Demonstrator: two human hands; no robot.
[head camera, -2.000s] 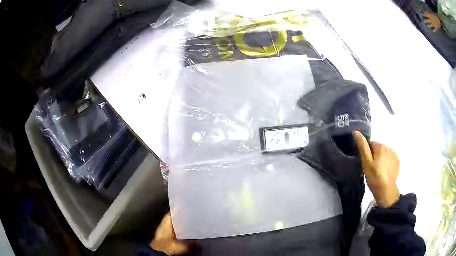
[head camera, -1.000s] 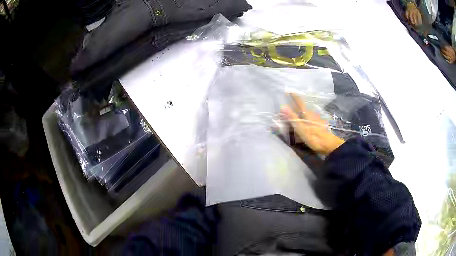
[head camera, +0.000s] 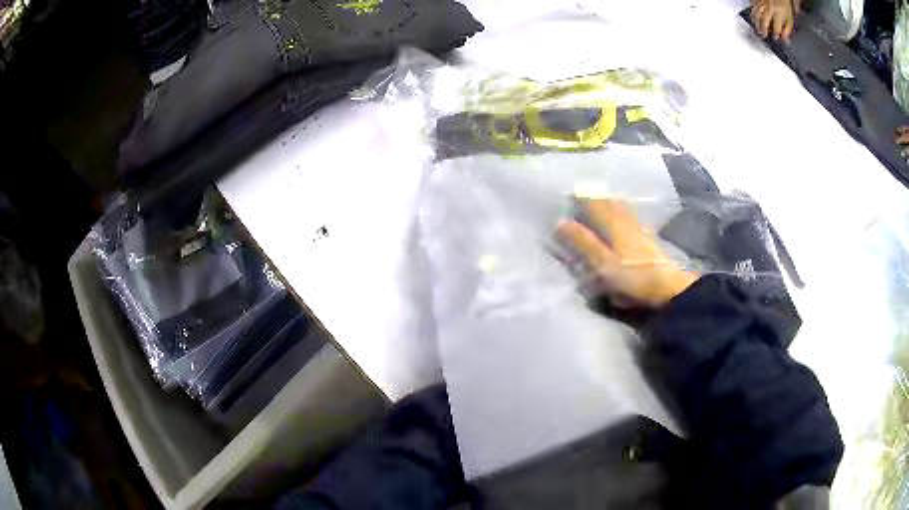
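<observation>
A folded charcoal garment lies on the white table under a large white translucent sheet. A clear plastic bag with yellow print lies over its upper part. My right hand reaches across from the right and rests with fingers spread on the sheet and plastic, slightly blurred. The hang tag is not visible. My left sleeve shows at the bottom centre; my left hand is hidden or out of the picture.
A light grey bin at the left holds bagged garments. A dark garment stack lies at the top left table edge. A thin dark strip lies beyond the garment. Another person's hand is at the top right.
My right hand has moved from the collar onto the middle of the sheet. The plastic now covers the collar. My left hand has gone out of sight, and its sleeve has come in at the bottom.
</observation>
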